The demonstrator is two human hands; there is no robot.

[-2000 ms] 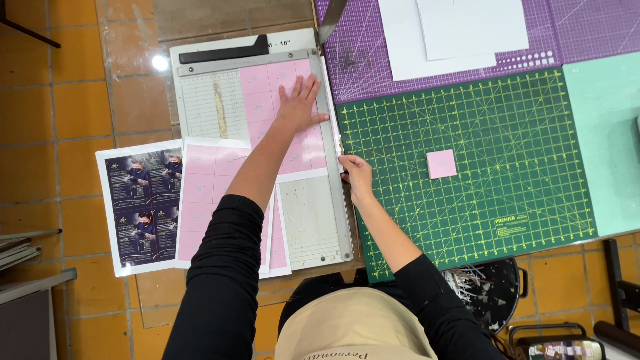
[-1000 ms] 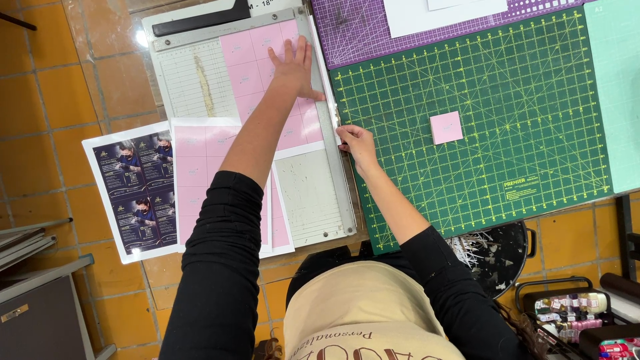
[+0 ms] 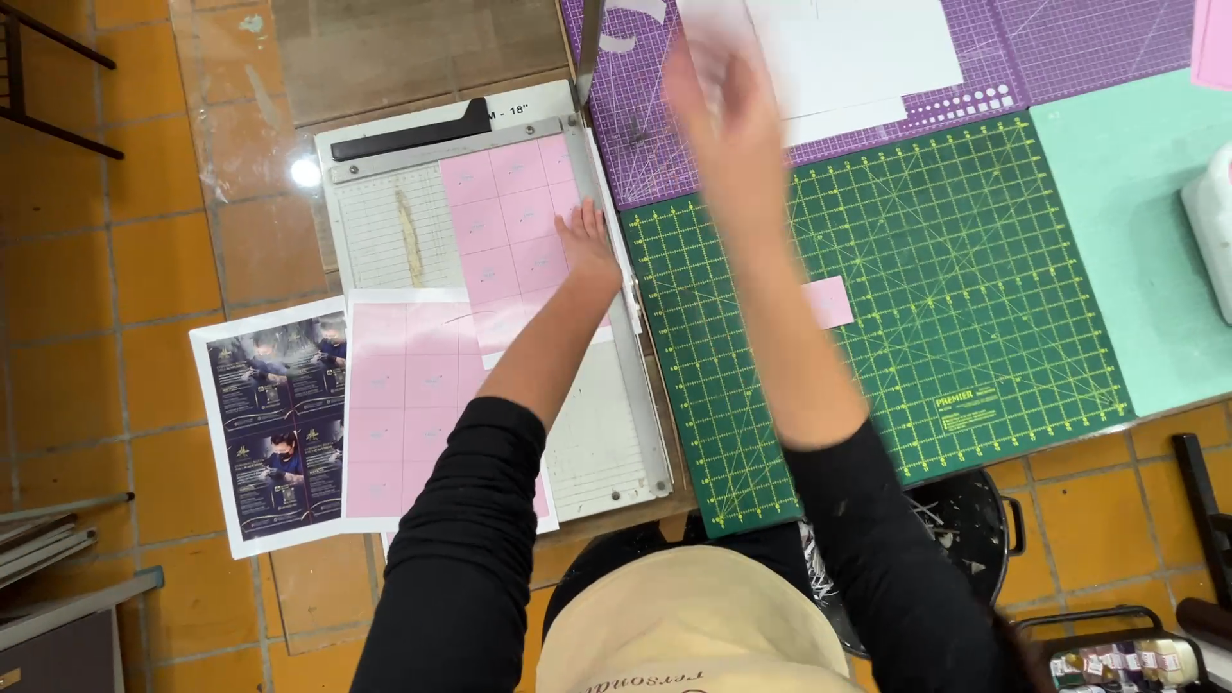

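My left hand (image 3: 589,243) presses flat, fingers spread, on the right edge of a pink printed sheet (image 3: 500,231). That sheet lies on the bed of a guillotine paper cutter (image 3: 606,433), its right edge at the metal strip. The cutter's blade arm (image 3: 589,48) stands raised at the top. My right hand (image 3: 722,87), blurred, is above the purple mat, to the right of the blade arm; whether it holds anything cannot be told. A second pink sheet (image 3: 385,414) and a dark printed photo sheet (image 3: 279,443) overlap at the lower left. A small pink card (image 3: 830,302) lies on the green cutting mat (image 3: 962,289).
A purple cutting mat (image 3: 1059,48) carries white sheets (image 3: 866,58) and curled paper scraps (image 3: 630,24). At the right lie a light green mat (image 3: 1126,192) and a white object (image 3: 1213,221). A black bin (image 3: 972,549) with paper strips stands below the table edge.
My right hand has moved from the cutter's right edge up over the purple mat. My left hand sits lower on the sheet relative to the cutter. The pink sheet has shifted right.
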